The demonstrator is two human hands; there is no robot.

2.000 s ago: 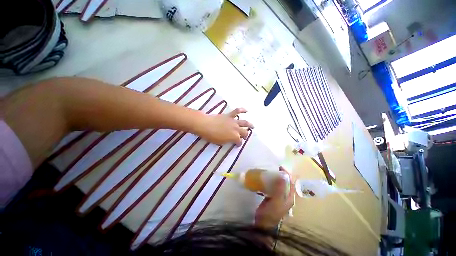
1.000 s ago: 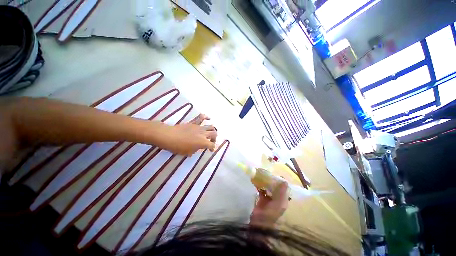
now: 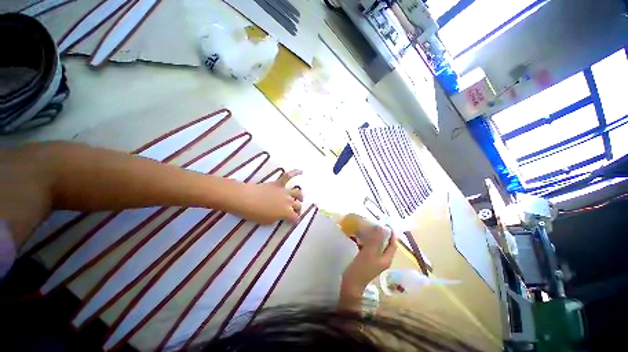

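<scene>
Long pointed strap pieces (image 3: 180, 237) with pale centres and dark red-brown rims lie side by side on the table in front of me. My left hand (image 3: 272, 201) rests with spread fingers near the upper tips of the pieces; it holds nothing that I can see. My right hand (image 3: 370, 260) grips the amber glue bottle (image 3: 359, 227). Its yellow nozzle points left, close to the upper tip of the rightmost piece. Whether it touches is too blurred to tell. Hair covers the lower ends of some pieces.
A spare glue bottle (image 3: 406, 282) lies right of my right hand. Beyond are a striped set of pieces (image 3: 396, 168), a dark narrow tool (image 3: 342, 159), a glue-stained board (image 3: 279, 82) and a crumpled plastic bag (image 3: 234, 53). A coiled roll (image 3: 31, 75) stands at left. Grey strips (image 3: 279, 12) lie at top.
The view has shifted. My right hand with the glue bottle has moved up to the tip of the rightmost piece. My left hand stays on the pieces.
</scene>
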